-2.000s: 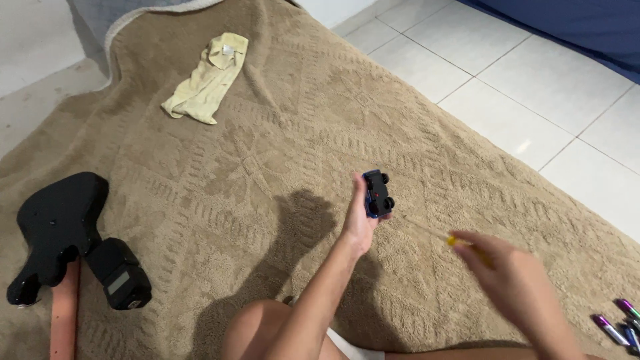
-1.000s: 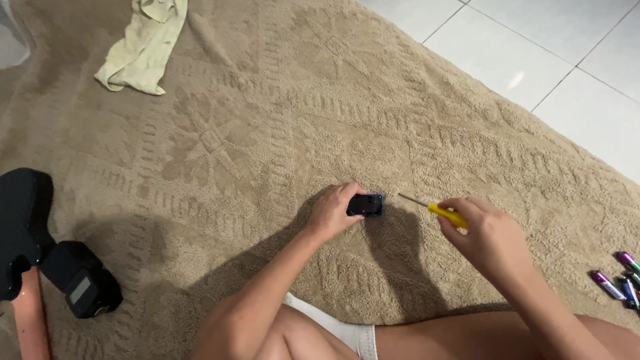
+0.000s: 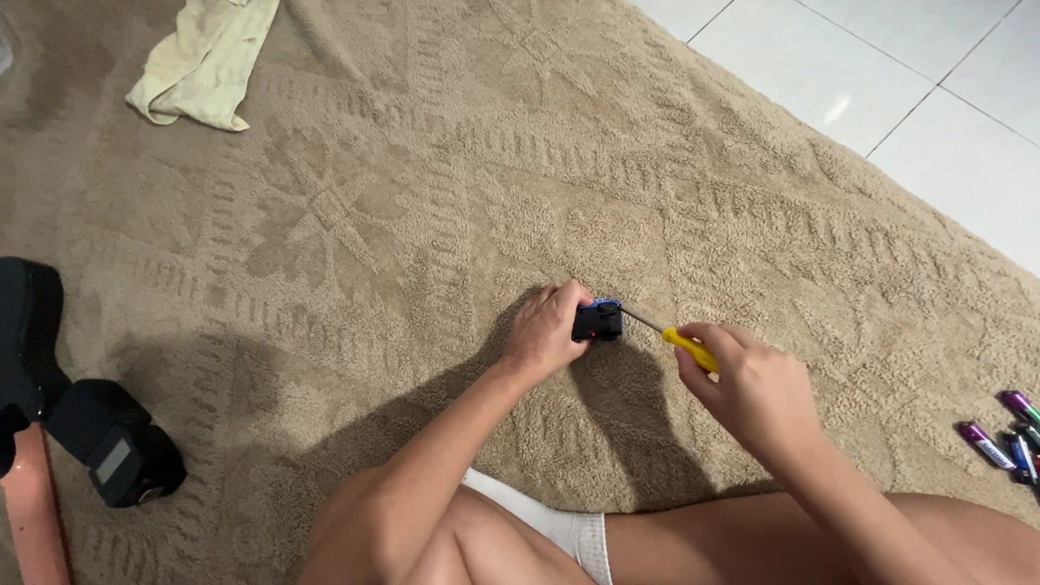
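My left hand (image 3: pixel 548 331) grips a small toy car (image 3: pixel 597 321) by one end, its black underside and wheels turned up and a strip of blue body showing along the edge. In my right hand (image 3: pixel 743 378) is a screwdriver (image 3: pixel 691 349) with a yellow handle. Its thin metal shaft points left, and the tip is at the car's upper right corner by a wheel; whether it touches cannot be told. Both hands are above a tan patterned towel-like cloth (image 3: pixel 520 203).
Several batteries (image 3: pixel 987 445) lie at the right edge. On the left are a black camera flash (image 3: pixel 118 443) and a black guitar-shaped object (image 3: pixel 28 333) with an orange-brown neck (image 3: pixel 32 504). A pale yellow cloth (image 3: pixel 207 65) lies upper left; white floor tiles (image 3: pixel 853 73) show upper right.
The screwdriver tip, apart from the toy car in both earlier frames, is now at its corner. My left hand has turned the car from its steeper pose of two seconds ago. The view has shifted.
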